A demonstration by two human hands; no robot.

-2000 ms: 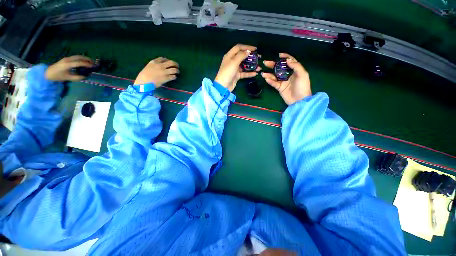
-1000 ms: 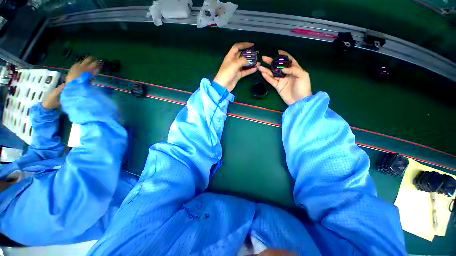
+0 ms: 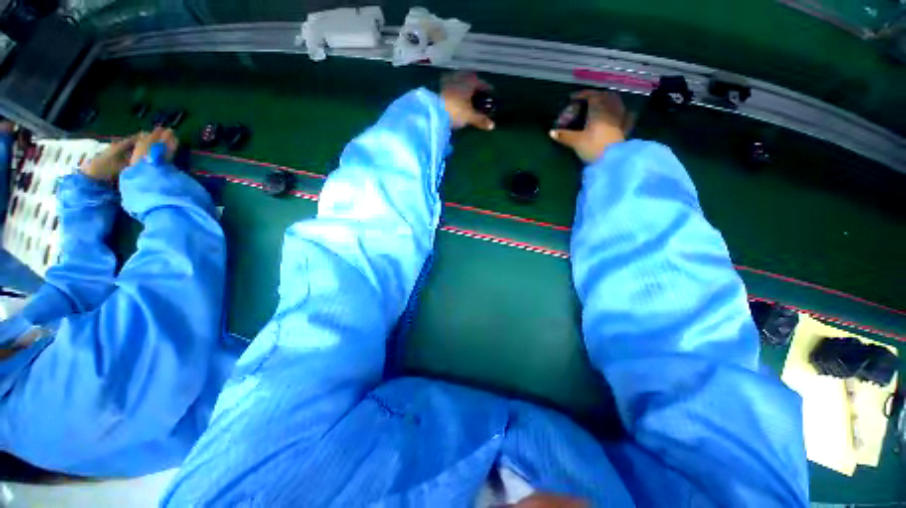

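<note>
My left hand (image 3: 463, 100) is over the dark green belt near the metal rail, its fingers around a small black round unit (image 3: 484, 102). My right hand (image 3: 599, 123) is to its right over the belt, holding a second black round unit (image 3: 570, 115) tilted on edge between thumb and fingers. The two hands are apart. Another black round unit (image 3: 524, 186) lies on the belt below and between them, touched by neither hand. The undersides of both held units are hidden.
Metal rail (image 3: 536, 63) with plastic-wrapped pieces (image 3: 429, 38) and black brackets runs behind. Another black unit (image 3: 759, 152) lies on the belt at right. Stacked black parts (image 3: 852, 359) sit on a yellow sheet (image 3: 827, 437). A neighbouring worker's hands (image 3: 134, 151) are at left near a white tray (image 3: 38, 213).
My hands have moved apart and farther out, each with its unit. The held units' glossy faces have turned away. The neighbour's arms have moved left, showing a black unit on the bench edge.
</note>
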